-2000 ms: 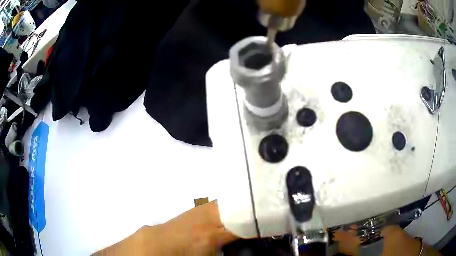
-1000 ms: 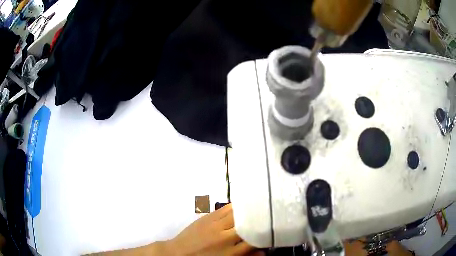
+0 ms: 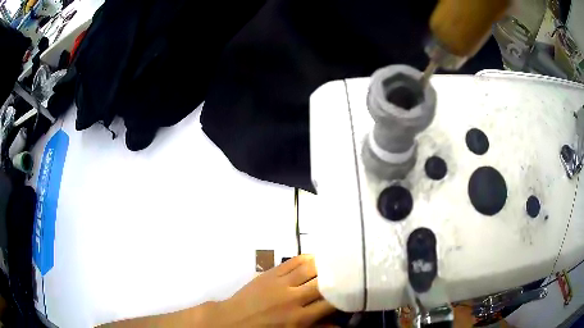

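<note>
The white sewing machine head [image 3: 448,237] fills the right half of the view and hides the needle area. My left hand [image 3: 275,298] lies low at the machine's left end, palm down, its fingertips hidden under the head. Whether it holds cloth cannot be seen. Only bits of skin from my right hand [image 3: 462,314] show below the head, mostly hidden behind metal parts. A black fabric panel [image 3: 256,122] lies on the table behind and left of the head.
A black cloth heap [image 3: 141,70] lies back left on the white table [image 3: 160,230]. A grey knob [image 3: 400,109] stands on the head, with a wooden-handled tool [image 3: 464,29] in it. Red-yellow handles [image 3: 564,287] lie at the right. A small brown square [image 3: 264,260] is near my left hand.
The machine head appears further right and lower in the view. More of my left hand's back and fingers now shows, while less of my right hand is visible.
</note>
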